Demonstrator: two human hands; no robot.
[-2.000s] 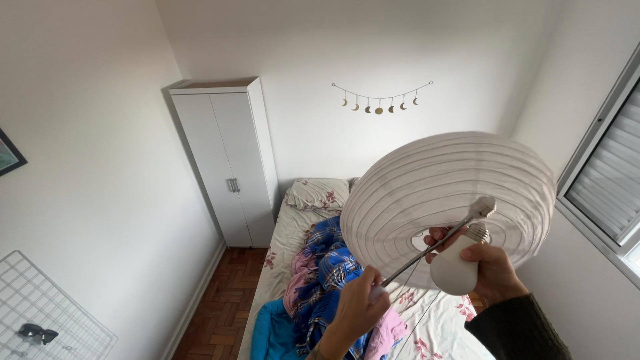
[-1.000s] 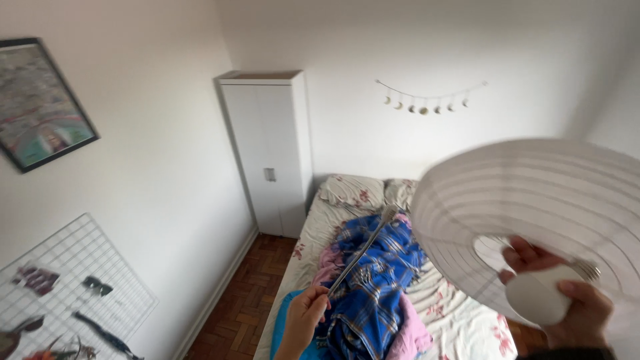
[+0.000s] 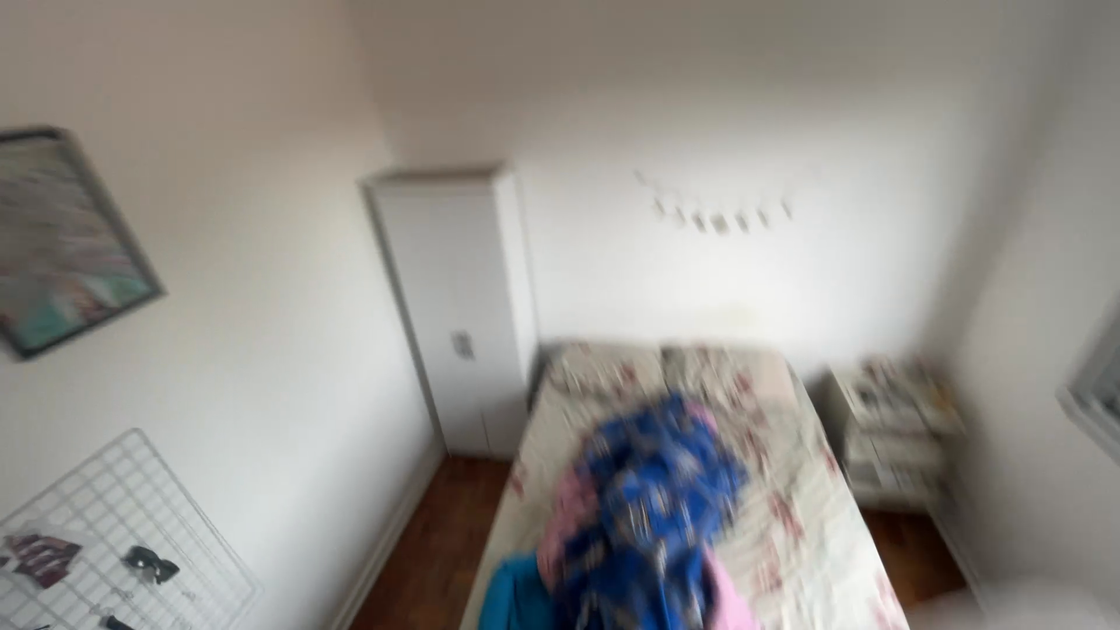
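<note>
Neither of my hands shows in the head view now, so what they hold is hidden. A pale blurred shape rises at the bottom right edge, too smeared to identify. Ahead and below stands a bed with a floral sheet (image 3: 840,542). Heaped on its middle is a blue plaid blanket (image 3: 656,499), with pink cloth (image 3: 569,516) beside it and turquoise cloth (image 3: 514,591) at the lower left. Two floral pillows (image 3: 604,369) lie at the head of the bed. The whole view is blurred.
A white wardrobe (image 3: 446,306) stands left of the bed, a white nightstand (image 3: 897,446) with things on it to the right. On the left wall are a framed picture (image 3: 70,245) and a wire grid (image 3: 131,516). A garland (image 3: 717,220) hangs above the bed.
Both hands, the paper lampshade, the light bulb and the thin metal rod, seen a second ago, are out of view. The nightstand has come into view at the right.
</note>
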